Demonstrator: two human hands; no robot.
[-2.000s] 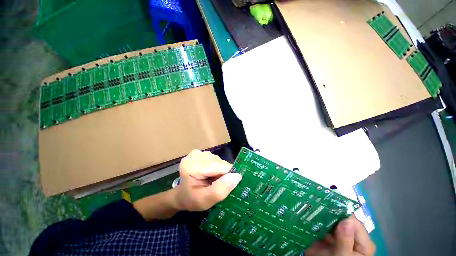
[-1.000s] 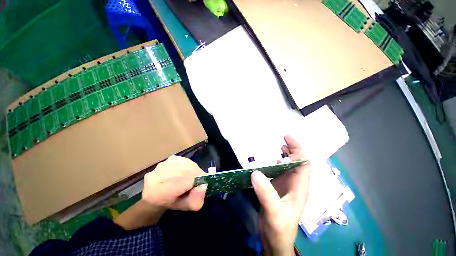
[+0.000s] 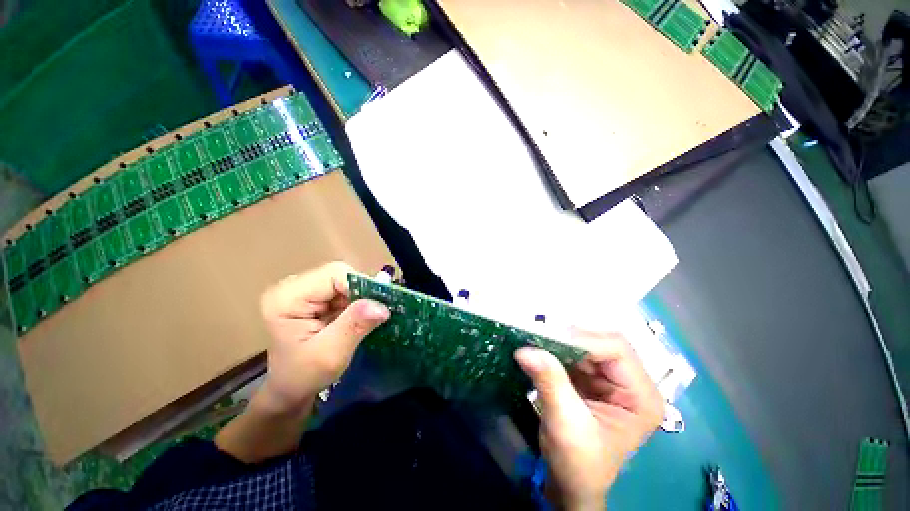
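Observation:
A green circuit board panel [image 3: 449,344] is held in front of my body, tilted steeply, with its face with small pads towards me. A few dark and white parts stick out behind its top edge. My left hand [image 3: 314,334] grips its left end, thumb on the near face. My right hand [image 3: 594,409] grips its right end, thumb on the near face. A blue band is on my right wrist. At left, a row of green panels [image 3: 160,195] lies along the far edge of a tan cardboard sheet [image 3: 220,274] on a low stack.
A white pad [image 3: 469,190] lies on the bench ahead. At upper right, a cardboard sheet [image 3: 599,90] bears green panels [image 3: 743,68]. Side cutters [image 3: 716,489] and a green panel [image 3: 871,474] are at lower right. A blue stool [image 3: 234,45] stands beyond.
The held panel has turned from its broad face towards me, through nearly edge-on, to a steep tilt. My right hand has shifted its grip. The view has swung right.

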